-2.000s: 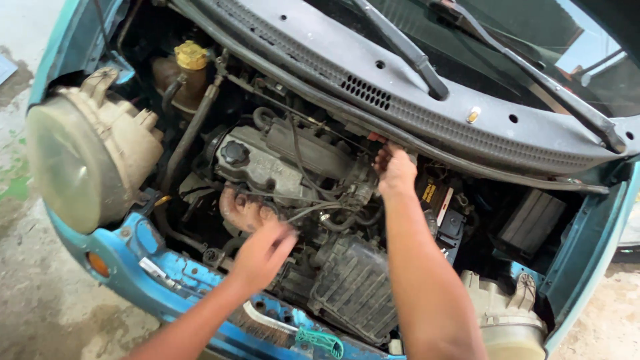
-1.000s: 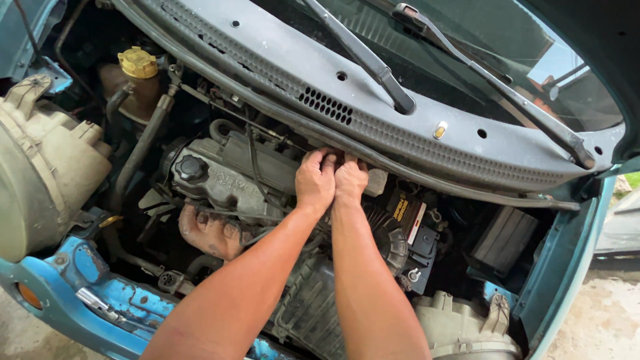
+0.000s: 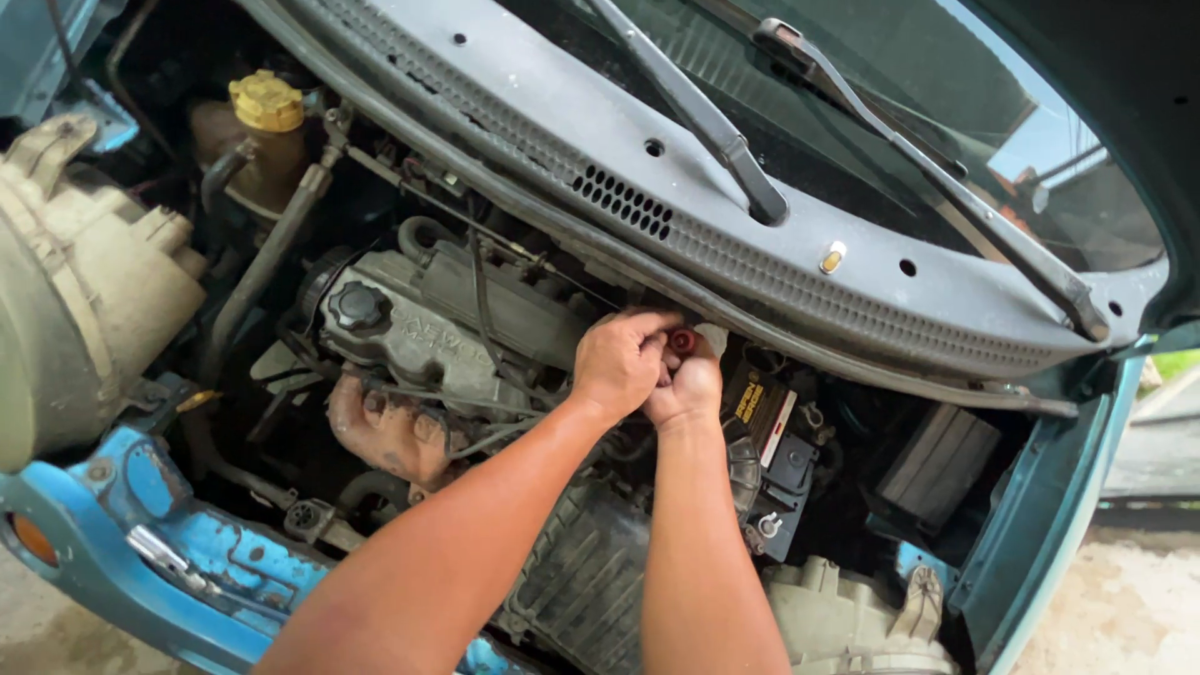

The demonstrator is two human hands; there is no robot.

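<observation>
Both my hands meet over the rear of a car engine, close under the edge of the grey cowl panel (image 3: 600, 112). My left hand (image 3: 626, 364) has its fingertips at a small round red part (image 3: 683, 340). Around that part curl the fingers of my right hand (image 3: 689, 382), with a pale, whitish piece (image 3: 712, 337) by its fingertips. What these pieces are, I cannot tell. To the left of the hands lies the engine's valve cover (image 3: 422, 328) with a black oil filler cap (image 3: 359, 306). A car battery (image 3: 783, 450) sits to the right of them.
A reservoir with a yellow cap (image 3: 266, 101) stands at the back left. Below my forearms is a black ribbed plastic housing (image 3: 586, 572). Headlamp units (image 3: 84, 281) flank the bay. A metal tool (image 3: 169, 555) rests on the blue front crossmember (image 3: 253, 553). Wiper arms (image 3: 694, 112) cross above.
Two seconds ago my left hand was over the exhaust manifold; it has since joined my right hand near the cowl. The red part now shows between my hands. The view has shifted closer.
</observation>
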